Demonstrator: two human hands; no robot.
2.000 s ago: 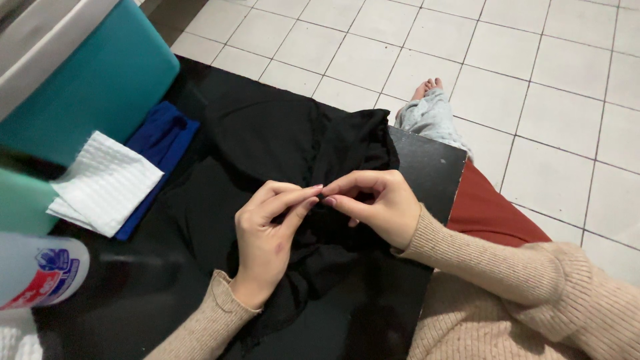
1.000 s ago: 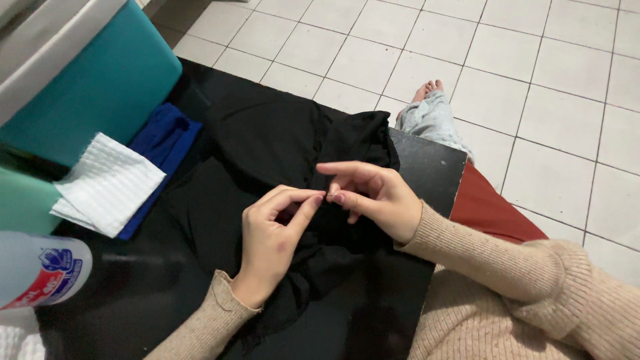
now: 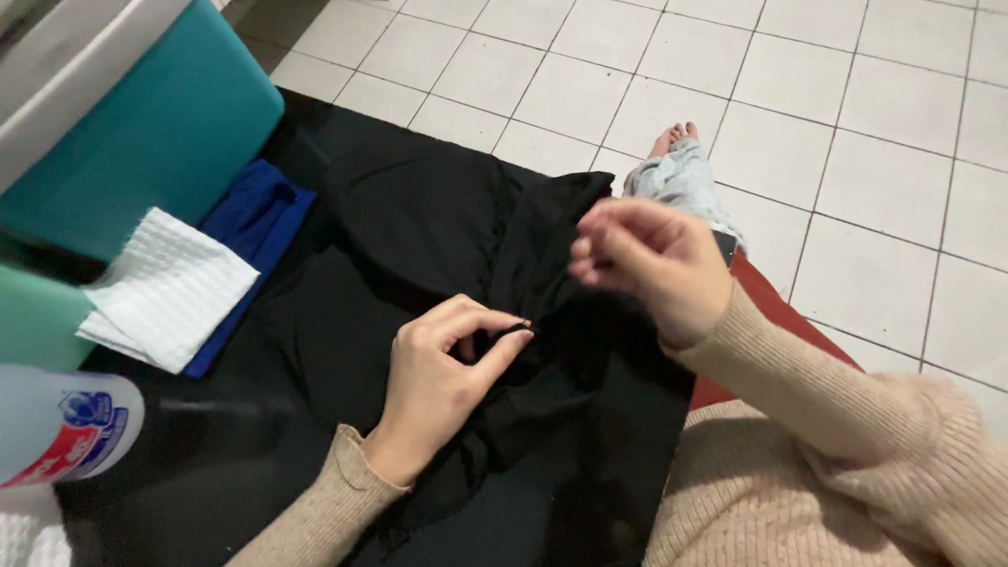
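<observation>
Black fabric (image 3: 441, 220) lies spread and rumpled over a black tabletop. My left hand (image 3: 449, 370) pinches a small fold of it between thumb and forefinger, near the middle of the view. Up and to the right of it, my right hand (image 3: 657, 260) is raised over the right part of the fabric, blurred, with its fingers curled and thumb near the forefinger. Whether anything thin is between those fingertips cannot be told.
A teal plastic bin (image 3: 150, 134) stands at upper left. Beside it lie a folded blue cloth (image 3: 260, 213) and a white textured cloth (image 3: 169, 287). A plastic bottle (image 3: 71, 425) with a printed label is at left. White floor tiles (image 3: 874, 150) lie beyond the black table (image 3: 614, 472).
My right hand has moved away from my left, up and to the right; their fingertips were together two seconds ago. My left hand stays in nearly the same place.
</observation>
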